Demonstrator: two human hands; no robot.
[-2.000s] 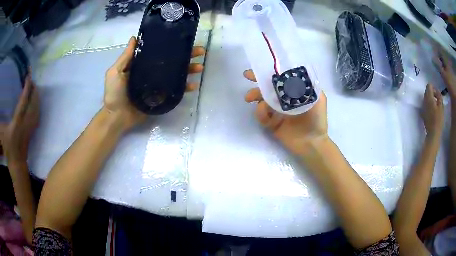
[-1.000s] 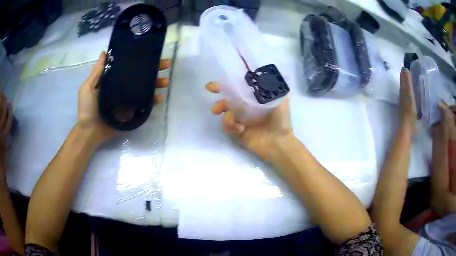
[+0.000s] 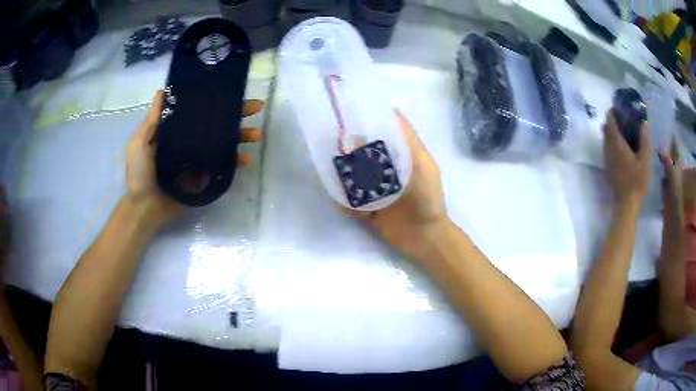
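Note:
A long oval black cover (image 3: 200, 114) is held upright above the bench, with a round ring detail at each end. My left hand (image 3: 153, 164) holds it from behind, palm under its lower left side and fingertips showing at its right edge. A frosted white tank body (image 3: 309, 92) is in my right hand (image 3: 416, 198), its open side facing me. A black square fan (image 3: 368, 176) sits at the body's lower end, and red wires (image 3: 336, 111) run up from it. The right hand's fingers are mostly hidden behind the body. Cover and body are apart.
Units with black ends and clear wrap (image 3: 488, 95) stand at the upper right. A pile of small black parts (image 3: 155, 40) lies upper left. Black cups (image 3: 378, 21) stand at the back. A small black piece (image 3: 234, 318) lies near the front edge. Another person's hand (image 3: 627, 156) holds a black part at right.
My right hand has moved left and turned the frosted body to face me more, bringing it nearer the black cover. The left hand still holds the cover. The neighbour's hands at right have shifted.

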